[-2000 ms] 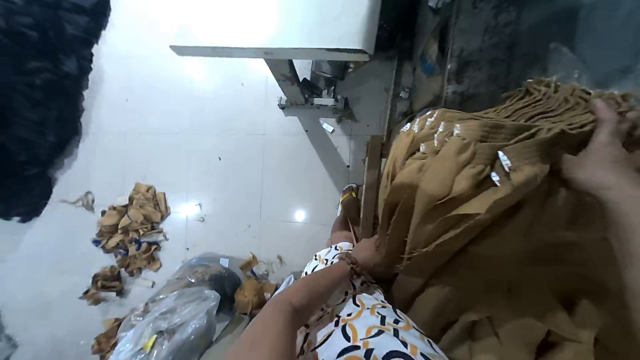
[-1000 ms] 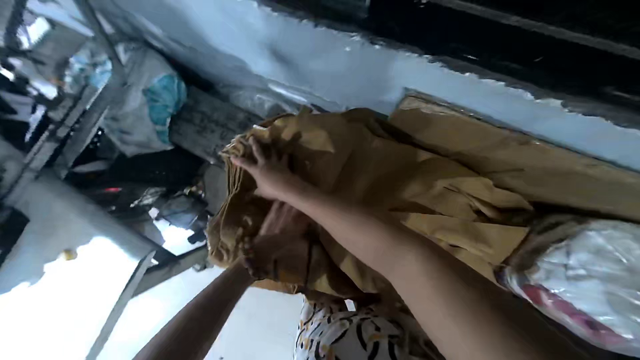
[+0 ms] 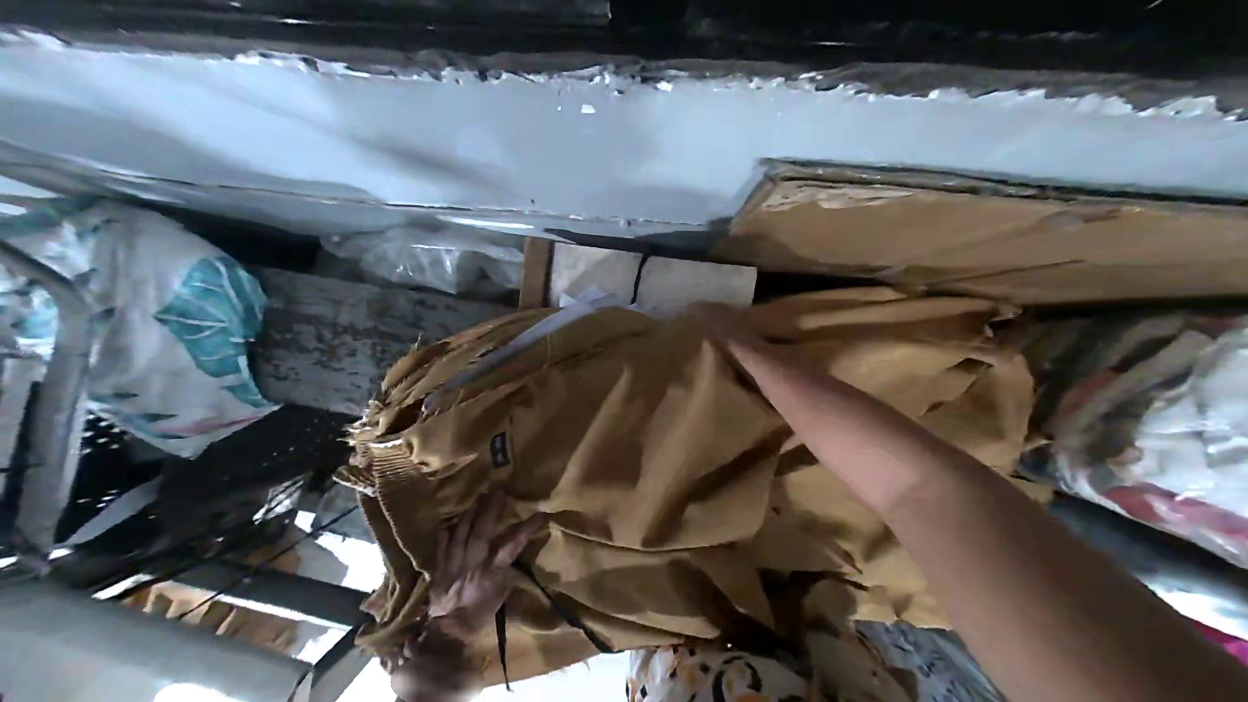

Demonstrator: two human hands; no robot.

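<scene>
A stack of brown cloth garment pieces (image 3: 634, 439) with raw edges and gathered waistbands at its left end lies in front of me. A small dark label (image 3: 500, 449) is on the top piece. My left hand (image 3: 478, 565) rests spread on the cloth at the lower left, near the waistbands, fingers apart. My right hand (image 3: 720, 320) is at the far edge of the cloth, blurred; whether its fingers grip anything is unclear. Dark cords (image 3: 561, 609) hang over the near side, and a whitish strip (image 3: 517, 351) lies along the stack's upper left.
A pale wall (image 3: 439, 136) runs behind. Flattened cardboard (image 3: 975, 234) leans at the back right, above a clear plastic bag (image 3: 1189, 429) of contents. At left are a white and teal sack (image 3: 175, 322), a metal frame (image 3: 63, 419) and a worn board (image 3: 341, 336).
The view has swung strongly toward the wall. Both hands were close together on the left part of the cloth a second ago; the right hand is now at its far edge, apart from the left.
</scene>
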